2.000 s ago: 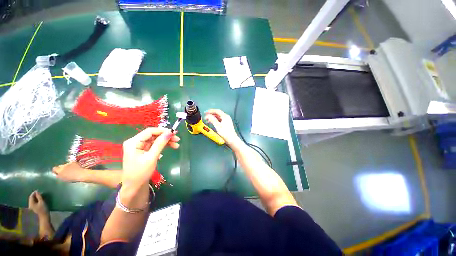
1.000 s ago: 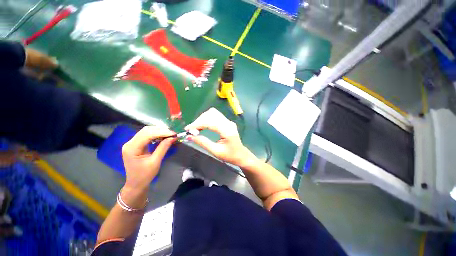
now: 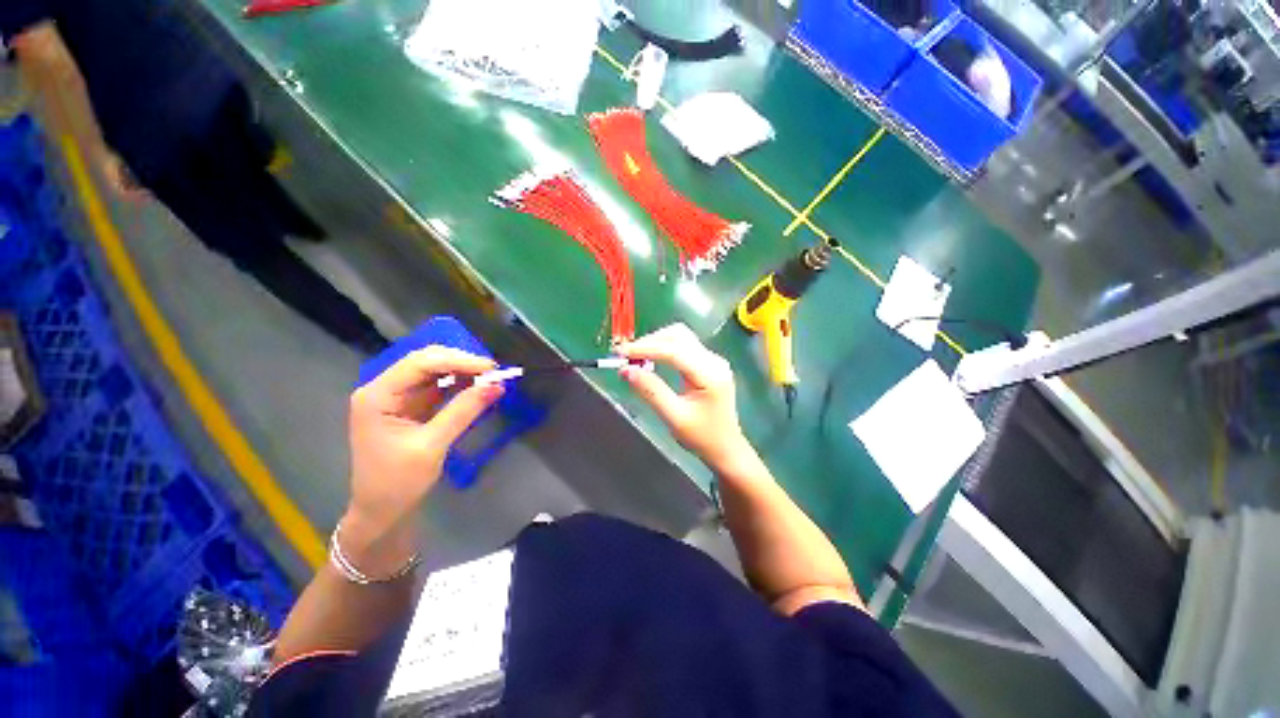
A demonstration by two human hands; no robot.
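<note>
My left hand (image 3: pixel 414 418) and my right hand (image 3: pixel 688 393) hold a short, thin black cable (image 3: pixel 559 368) stretched between them, with a small white piece near each hand's fingertips. The hands are in front of the bench's near edge. A yellow heat gun (image 3: pixel 775 316) with a dark nozzle lies on the green bench to the right, touched by neither hand. Two bundles of red wires (image 3: pixel 656 192) with pale tips lie on the bench beyond my hands.
White sheets (image 3: pixel 920 435) lie at the bench's right side beside a mesh-belt machine (image 3: pixel 1074 526). A plastic bag (image 3: pixel 508 49) and a white packet (image 3: pixel 717 128) lie farther back. Blue bins (image 3: pixel 963 94) stand beyond. A blue stool (image 3: pixel 484 446) is below. A person in dark clothes (image 3: pixel 190 133) is at left.
The view has turned, so the bench now slants down to the right. My hands, earlier close together, have moved apart with the black cable between them. The person at left has shifted away in view.
</note>
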